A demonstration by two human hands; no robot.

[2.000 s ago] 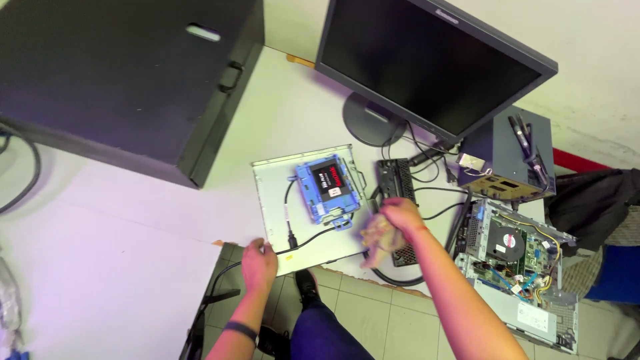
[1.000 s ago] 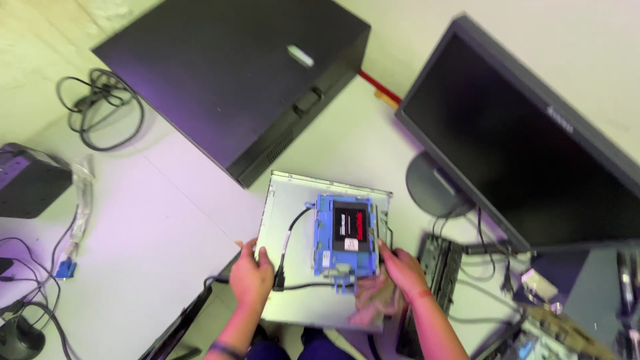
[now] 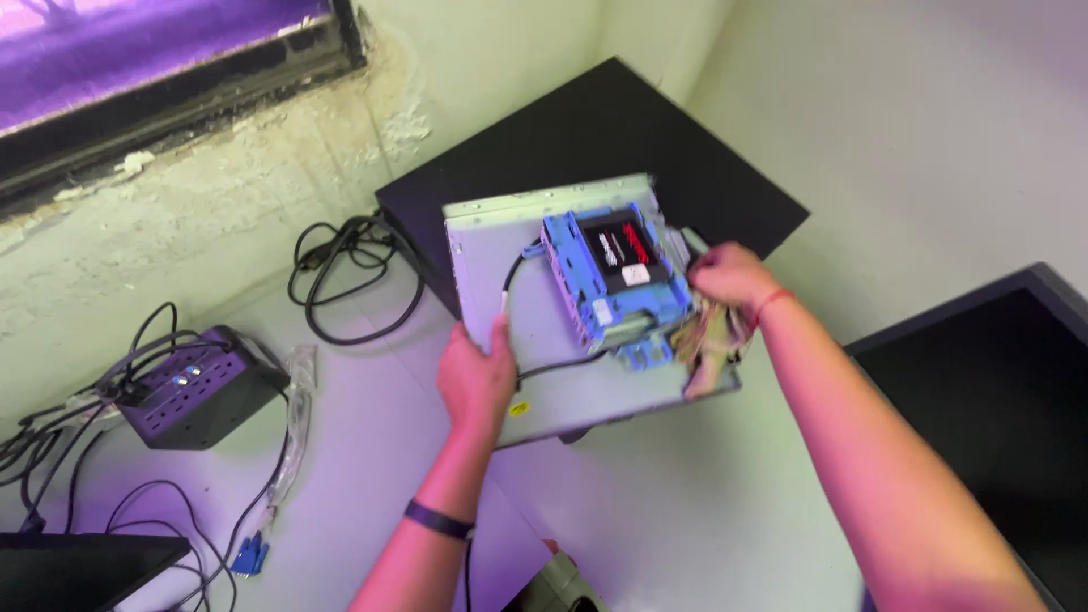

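A metal computer side panel (image 3: 552,408) is held up in front of the black case, tilted. On it lie a blue drive bracket (image 3: 569,263) carrying a black solid-state drive (image 3: 620,246), a black cable (image 3: 561,365) and a small blue plastic part (image 3: 648,352). My left hand (image 3: 480,378) grips the panel's left lower edge, thumb on top by the cable. My right hand (image 3: 729,276) is closed at the right side, around a crumpled tan cloth (image 3: 712,340) and next to the bracket; its hold on the panel's edge is partly hidden.
A large black case (image 3: 544,136) stands against the wall, with a coiled black cable (image 3: 357,280) beside it. At the left are a black power unit (image 3: 204,387), loose cables and a blue connector (image 3: 250,554). A monitor (image 3: 1003,408) stands at the right.
The panel, with the bracket and drive on it, was by the table's front edge between my hands; both hands have carried it across to the black case. The view has swung left.
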